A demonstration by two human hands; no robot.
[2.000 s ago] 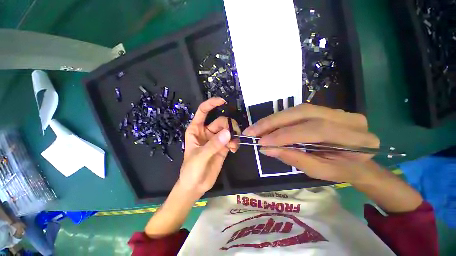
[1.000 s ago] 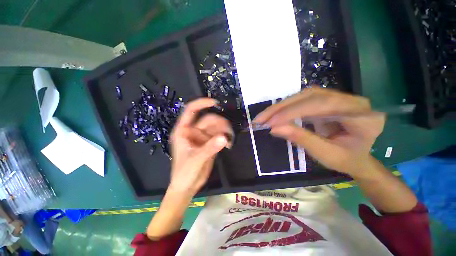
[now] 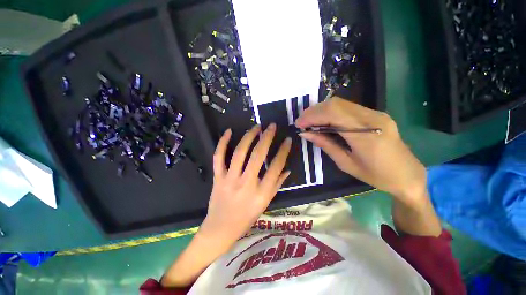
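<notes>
The white adhesive sheet (image 3: 280,49) lies over the right compartment of the black divided tray (image 3: 183,75); its near end is black with white lines. My left hand (image 3: 245,178) lies with fingers spread on that black end and the tray floor. I cannot tell whether anything is under the fingers. My right hand (image 3: 363,144) holds slim tweezers (image 3: 349,130) like a pen, tips over the sheet's black end. Small dark parts (image 3: 130,124) are piled in the left compartment. Parts with gold and silver ends (image 3: 216,69) lie on both sides of the sheet.
Another black tray (image 3: 453,75) with many small parts stands at the right. White liner scraps (image 3: 26,176) lie on the green mat at the left. A grey bar (image 3: 34,34) is at the upper left. Blue cloth (image 3: 484,199) shows at the right edge.
The view has shifted right, so the tray shows further left. My left hand has opened from a pinch and come down flat on the sheet. The tweezers have moved to the sheet's white lines.
</notes>
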